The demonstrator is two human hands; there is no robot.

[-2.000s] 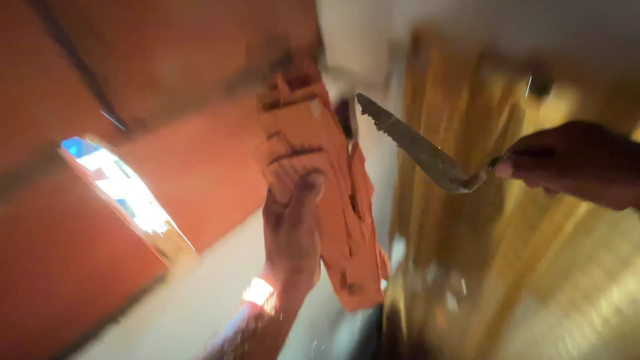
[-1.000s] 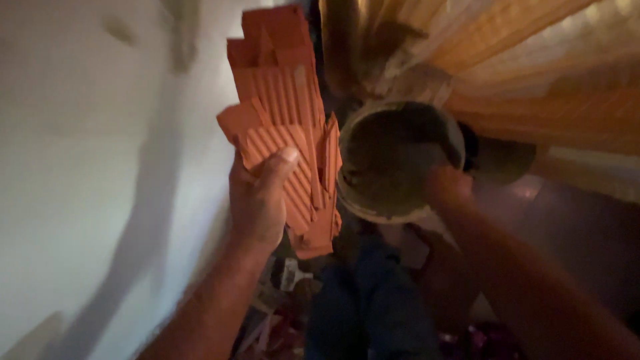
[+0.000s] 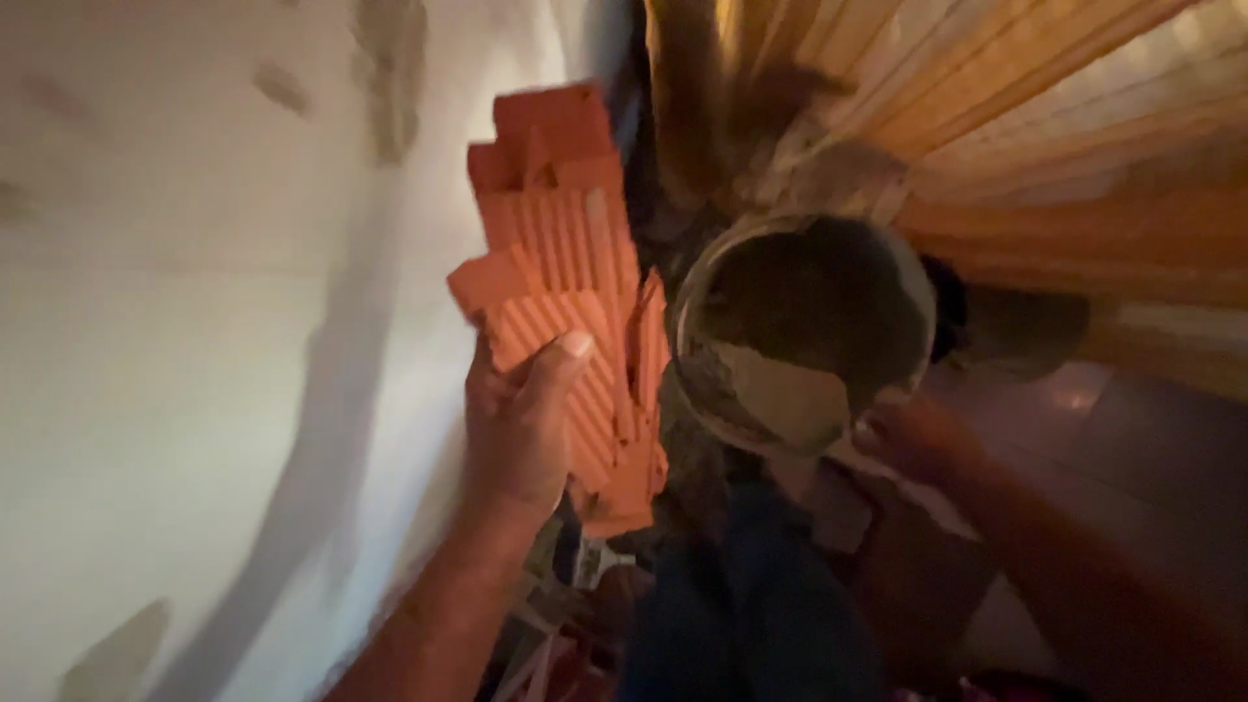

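Note:
My left hand grips broken pieces of orange hollow clay brick, thumb across a ribbed face. To the right is a round bucket with dark grey mortar in it. My right hand is at the bucket's near right rim, its fingers closed and blurred. A flat, lighter trowel blade lies over the mortar inside the bucket; its handle is hidden by the fingers.
A pale wall with grey smears runs along the left. Yellow-orange curtain fabric hangs at the upper right. My legs in dark blue trousers are below the bucket, with blurred clutter beside them on the floor.
Two seconds ago the trowel was raised beside the brick pieces near orange brickwork; now it is in the bucket. The view has swung down. The left hand has kept its hold.

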